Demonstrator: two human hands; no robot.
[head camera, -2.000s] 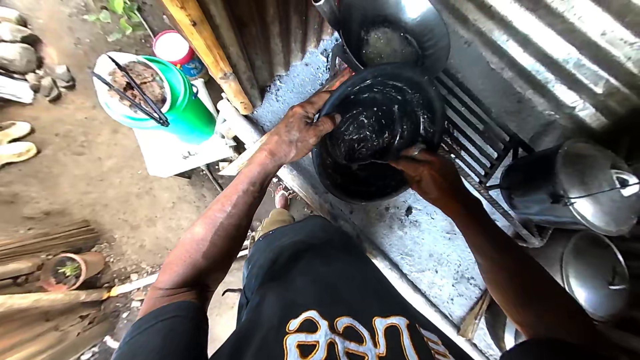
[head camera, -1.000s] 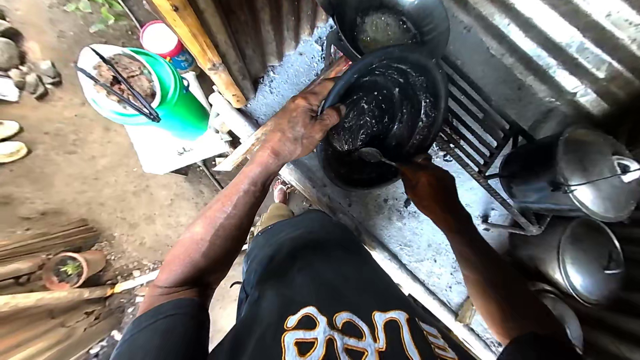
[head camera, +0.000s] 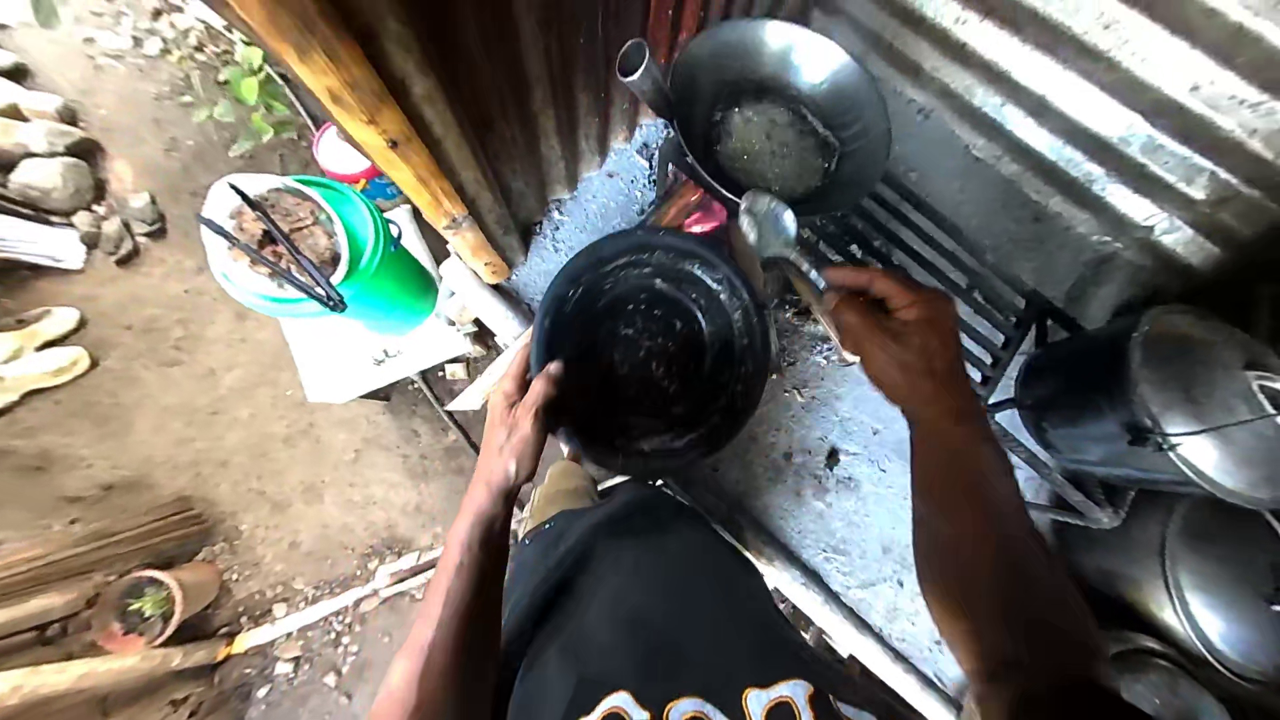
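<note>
My left hand (head camera: 520, 420) grips the left rim of a black bowl (head camera: 650, 345), which is tilted toward me and has pale residue on its inner wall. In my right hand (head camera: 890, 330) is a metal spoon (head camera: 770, 225), its head pointing up and left, just below the wok's near rim. The metal wok (head camera: 780, 110) has a hollow handle and holds some liquid; it sits above glowing embers (head camera: 705, 215) beside a black metal grate (head camera: 920, 250).
Lidded metal pots (head camera: 1150, 400) stand at right near the corrugated metal wall (head camera: 1100, 100). At left, tongs (head camera: 285, 245) lie across a green bucket (head camera: 375, 260) holding brownish pieces. A wooden post (head camera: 380, 130) rises between bucket and wok.
The bowl has moved down, away from the wok. The spoon, inside the bowl a second ago, is now out of it near the wok. My left hand has shifted down with the bowl.
</note>
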